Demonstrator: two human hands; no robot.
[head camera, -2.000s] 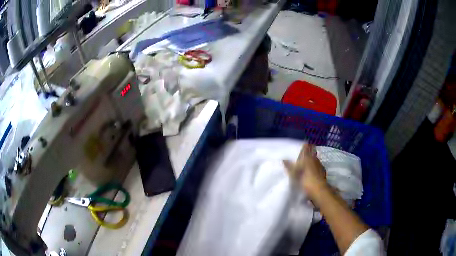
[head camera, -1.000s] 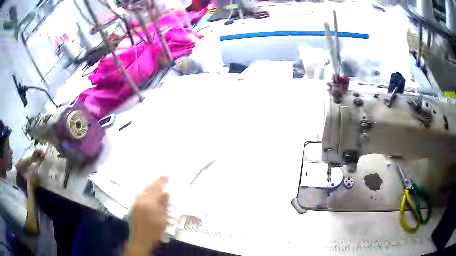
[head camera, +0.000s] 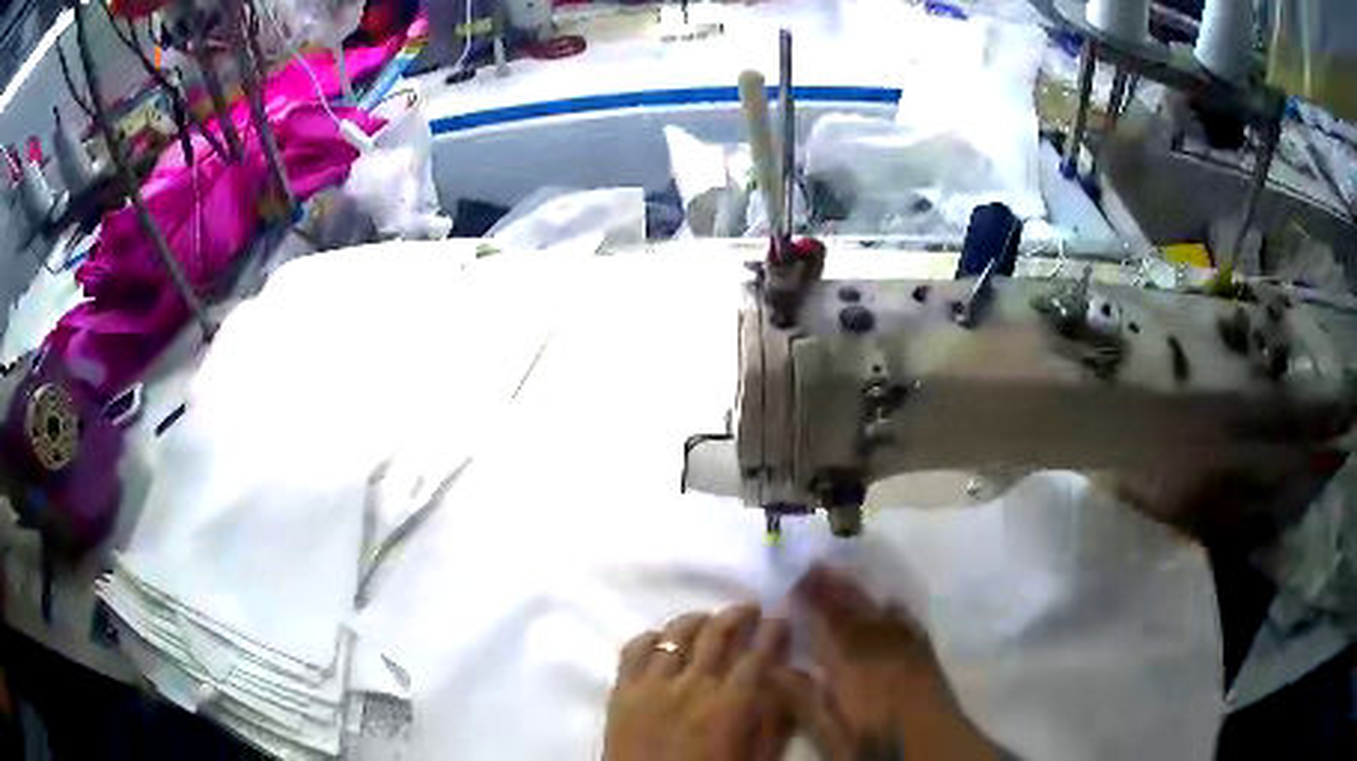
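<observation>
A white fabric panel (head camera: 1042, 610) lies over the machine bed, under the needle area of the sewing machine (head camera: 953, 394). My left hand (head camera: 700, 687), with a ring on one finger, lies on the panel just in front of the presser foot (head camera: 772, 528). My right hand (head camera: 878, 669) is beside it, fingertips close to the foot and pressing on the fabric. The fingertips are blurred, and whether they pinch the cloth is hard to tell. The snips are not visible.
A stack of white cut pieces (head camera: 223, 654) lies at the left. Magenta fabric (head camera: 194, 208) is heaped at the far left, behind a purple machine part (head camera: 67, 431). A dark spool (head camera: 988, 245) stands behind the arm. Plastic bags (head camera: 908, 164) lie at the back.
The view has turned right and down to the machine. A white panel now covers the bed and needle plate. Both hands are now together at the needle; one second ago one blurred hand was at the front edge.
</observation>
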